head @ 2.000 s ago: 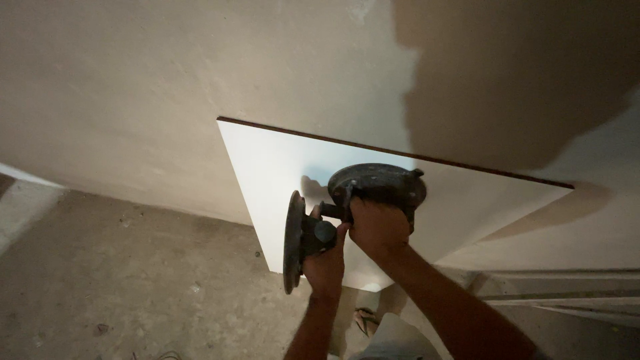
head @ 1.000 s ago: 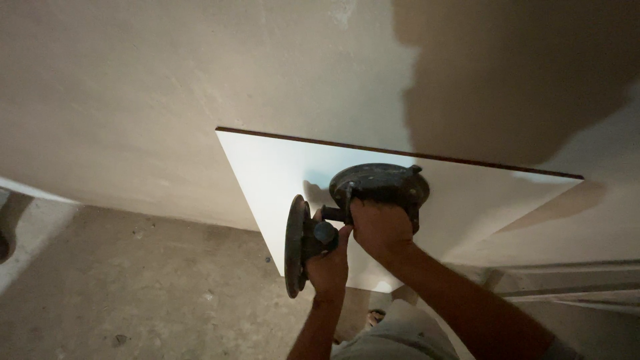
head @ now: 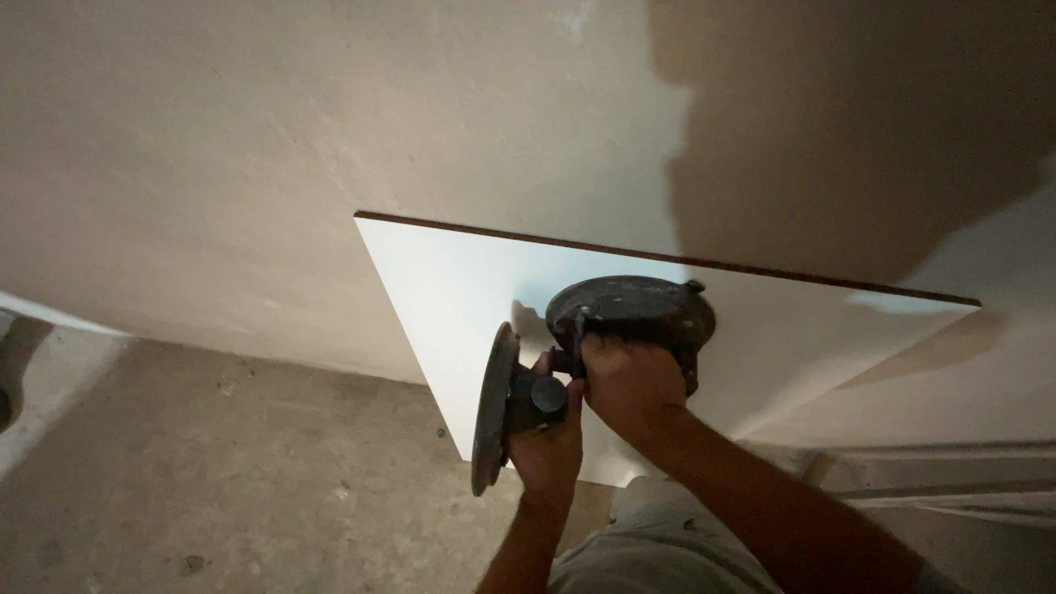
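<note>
A large white tile or panel (head: 429,305) with a dark brown edge stands at the wall. My right hand (head: 631,379) is closed on a black round tool (head: 631,301), which looks like a suction cup lifter, over the panel's middle. Beside it, my left hand (head: 544,454) grips a second black disc-shaped tool (head: 492,412), its disc turned edgewise and facing left. A short dark bar or handle lies between the two tools; whether it joins them I cannot tell. My fingers partly hide both grips, and the contact between the right disc and panel is hidden.
Behind the panel rises a plain, smooth wall (head: 272,165), with a dark shadow at the upper right. Rough concrete floor (head: 272,495) lies below left. Long pale strips or ledges (head: 949,474) run at the lower right. My clothed legs (head: 660,544) are close below the panel.
A sandalled foot, seen below the panel earlier, is now out of sight, and more of my grey clothing shows. Both hands keep their holds on the black tools.
</note>
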